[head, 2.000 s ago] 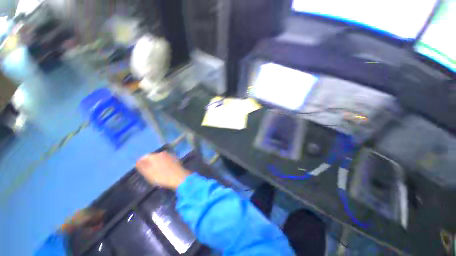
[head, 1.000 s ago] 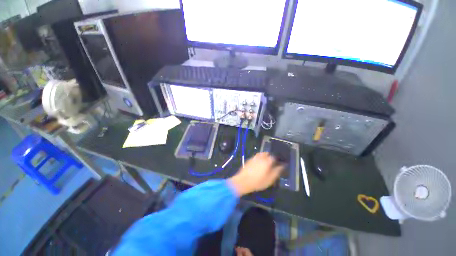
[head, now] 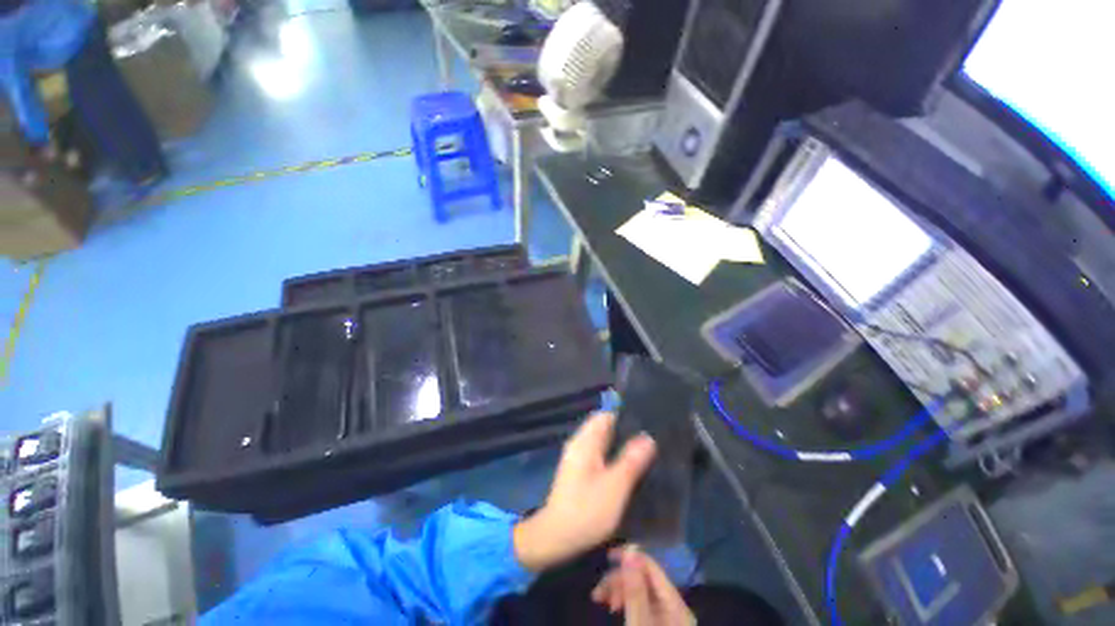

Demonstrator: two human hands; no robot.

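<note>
My left hand [head: 585, 495], in a blue sleeve, comes from the lower left and grips a dark flat smartphone [head: 658, 459] by its left edge. The phone is over my lap beside the bench edge. My right hand [head: 642, 593] is partly cut off at the bottom, its fingertips close to the phone's lower end; whether they touch it is unclear. A stack of black trays [head: 563, 349] stands left of the phone; some compartments look glossy. The left test pad [head: 797, 389] bears another dark phone [head: 783, 336]. The right test pad [head: 899, 569] shows a blue centre.
Blue cables [head: 761, 443] curve across the bench from the radio tester [head: 978, 324]. A mouse [head: 846, 410] lies between the pads. Yellow paper [head: 691, 245], a white fan [head: 581, 55] and a blue stool [head: 446, 128] are beyond. A pocketed grey tray [head: 92, 526] is far left.
The view has turned left towards the trays. My left hand has moved from the right pad to the bench's front edge and now holds a phone. My right hand shows more.
</note>
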